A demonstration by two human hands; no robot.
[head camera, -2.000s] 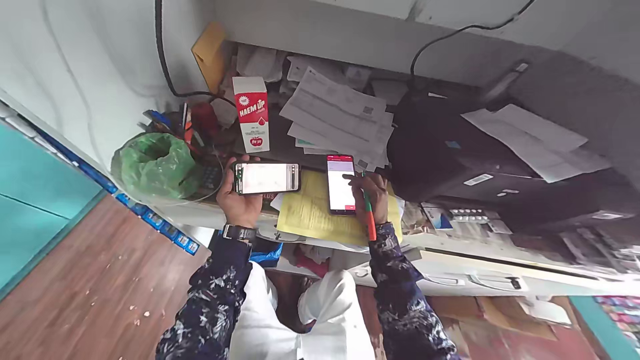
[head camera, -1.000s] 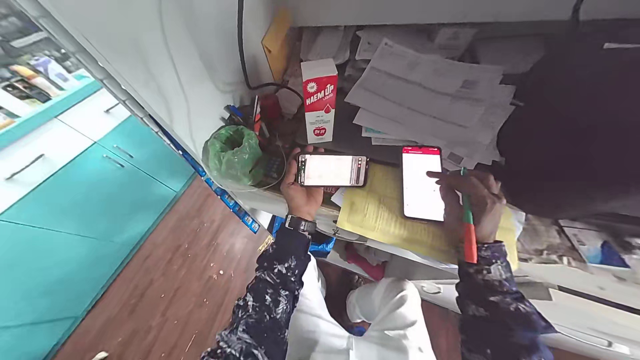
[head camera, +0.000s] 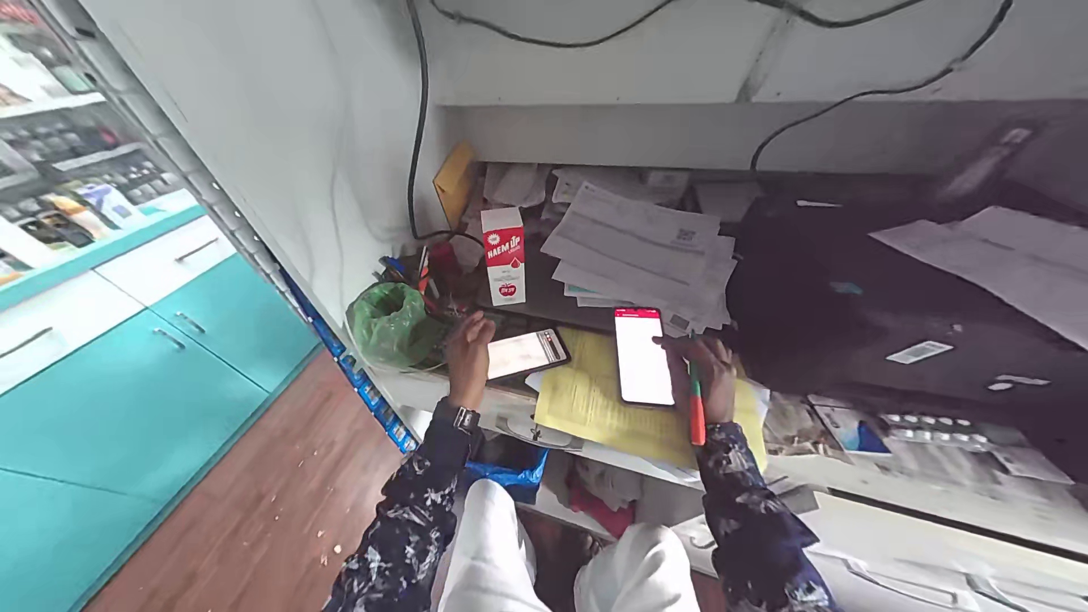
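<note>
My left hand [head camera: 470,359] is raised at the left end of a smartphone [head camera: 518,354] with a lit screen, which lies tilted on the desk edge; whether they touch I cannot tell. My right hand [head camera: 712,374] holds a red and green pen [head camera: 697,408], and a finger reaches the right side of a second smartphone [head camera: 643,357]. That phone lies upright in view on yellow paper sheets [head camera: 586,395], its screen white with a red top bar. Behind the phones stands a red and white Haem Up carton [head camera: 505,257].
A green plastic bag [head camera: 391,323] lines a container at the left, beside pens. Printed papers [head camera: 637,242] lie behind the phones. A large black object [head camera: 867,289] bears more papers at the right. A blister pack [head camera: 935,427] lies near the right front. A dark cable hangs along the wall.
My left hand held the first phone in both earlier frames; now the phone lies on the desk, turned at an angle, with the hand over its left end. My right hand remains at the second phone.
</note>
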